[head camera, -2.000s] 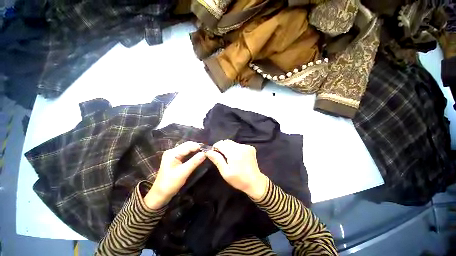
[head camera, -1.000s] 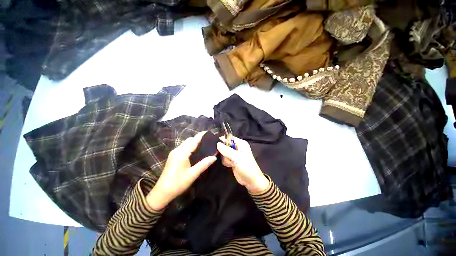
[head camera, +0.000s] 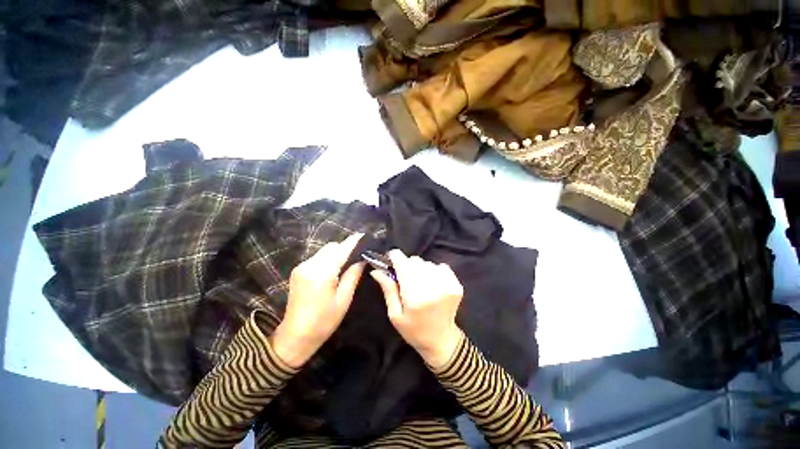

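Note:
A dark plaid garment (head camera: 149,263) with pale check lines lies in front of me, joined to plain dark cloth (head camera: 491,289) on its right. My left hand (head camera: 323,294) pinches the dark cloth between thumb and fingers near the middle. My right hand (head camera: 419,294) holds small thread snips (head camera: 377,260), whose metal tip points left at the cloth by my left fingertips. Most of the snips is hidden in my right hand. The exact seam or thread at the tip is too small to tell.
Brown garments (head camera: 500,79) with patterned trim and pearly dots are piled at the upper right of the white table (head camera: 289,101). More plaid garments hang at the right (head camera: 702,263) and lie heaped at the upper left (head camera: 158,53). A small dark speck lies near the brown pile.
The snips, hidden at first and then pointing up and away from the cloth, now point left toward my left fingertips. My hands were together, then parted, and are now close again.

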